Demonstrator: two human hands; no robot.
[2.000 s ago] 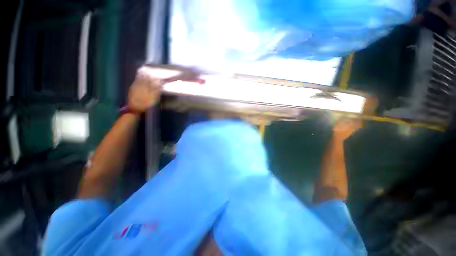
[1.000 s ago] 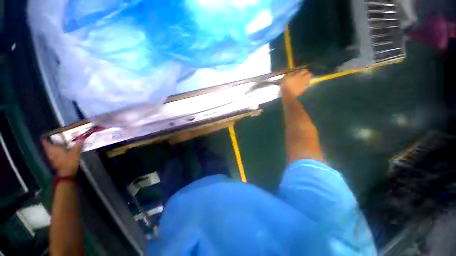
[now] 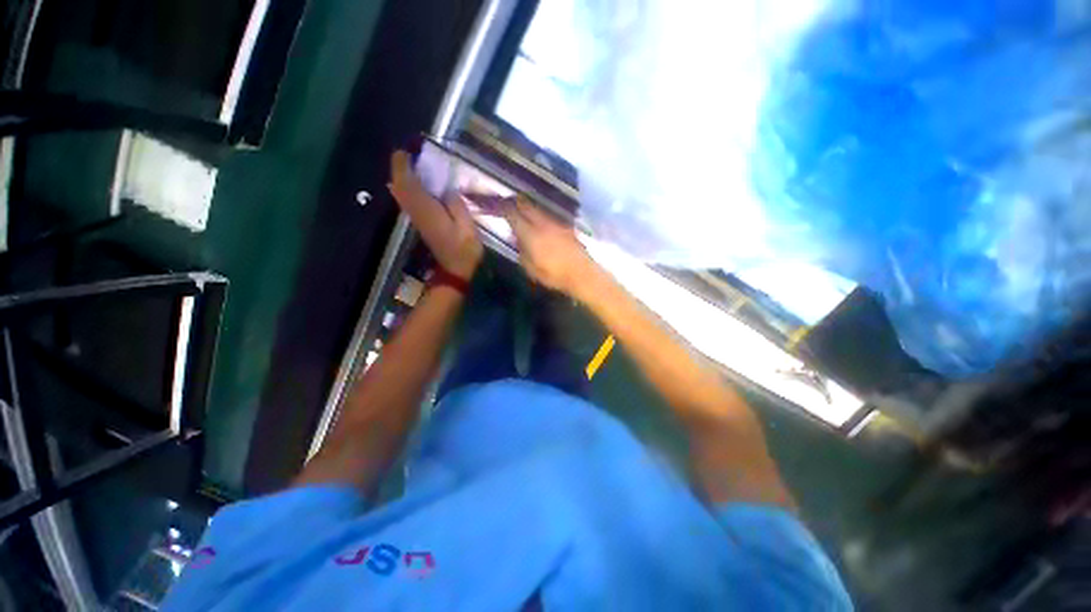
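Note:
A long narrow tray (image 3: pixel 706 313), white inside with darker edges, runs diagonally from upper left centre to lower right. My left hand (image 3: pixel 440 225), with a red band at the wrist, is at the tray's left end, around its edge. My right hand (image 3: pixel 550 249) is close beside it, fingertips at a small clear bag with reddish contents (image 3: pixel 488 203) in that end. Blur hides the exact grip. A big heap of translucent blue and white film (image 3: pixel 945 155) lies beyond the tray.
The dark line with a pale metal rail (image 3: pixel 385 281) runs along my left. Black frames and a white block (image 3: pixel 170 179) stand further left. A bright white surface (image 3: pixel 634 108) lies under the film. Green floor with a yellow line (image 3: pixel 601 356) shows below the tray.
My right hand has left the tray's far right end and moved to its left end beside my left hand. The tray now slants down to the right, and the view has turned.

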